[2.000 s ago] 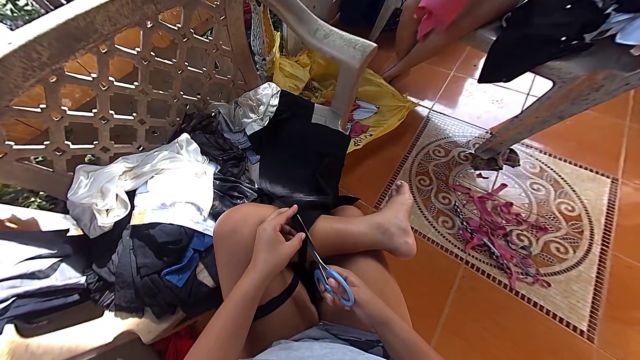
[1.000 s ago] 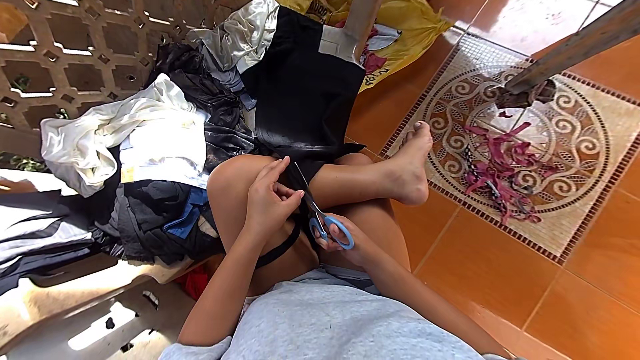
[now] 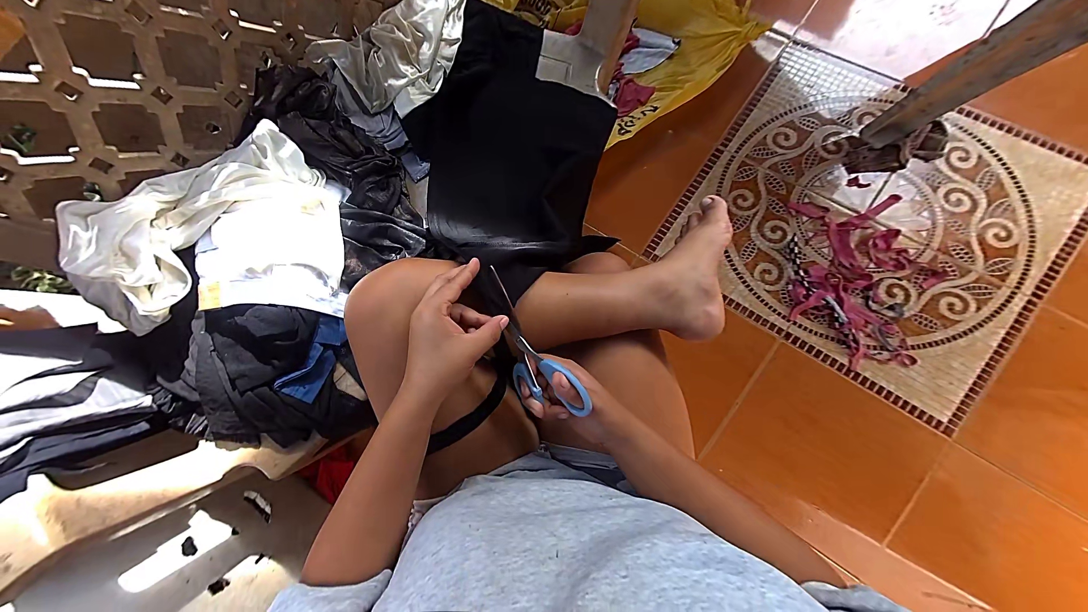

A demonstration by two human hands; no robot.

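Scissors with light blue handles (image 3: 564, 384) are in my right hand (image 3: 571, 399), their blades pointing up and left over my lap. Black fabric (image 3: 518, 161) spreads from the bench across my crossed legs. My left hand (image 3: 450, 331) holds part of this black fabric by the blades, thumb and fingers pinched near its edge. The scissor blades lie along the fabric; whether they are parted is hard to tell. A narrow black strip (image 3: 472, 421) curves over my thigh below my left hand.
White cloth (image 3: 263, 229) and dark garments (image 3: 255, 365) are piled on the lattice-backed plastic bench (image 3: 161, 119) at left. Behind the black fabric is a yellow plastic bag (image 3: 697, 51). Pink fabric scraps (image 3: 858, 272) lie on the mosaic floor by a chair leg (image 3: 960, 76).
The view has tilted further down, bringing my grey shirt into sight. My left hand stays by the black fabric and my right hand keeps the scissors.
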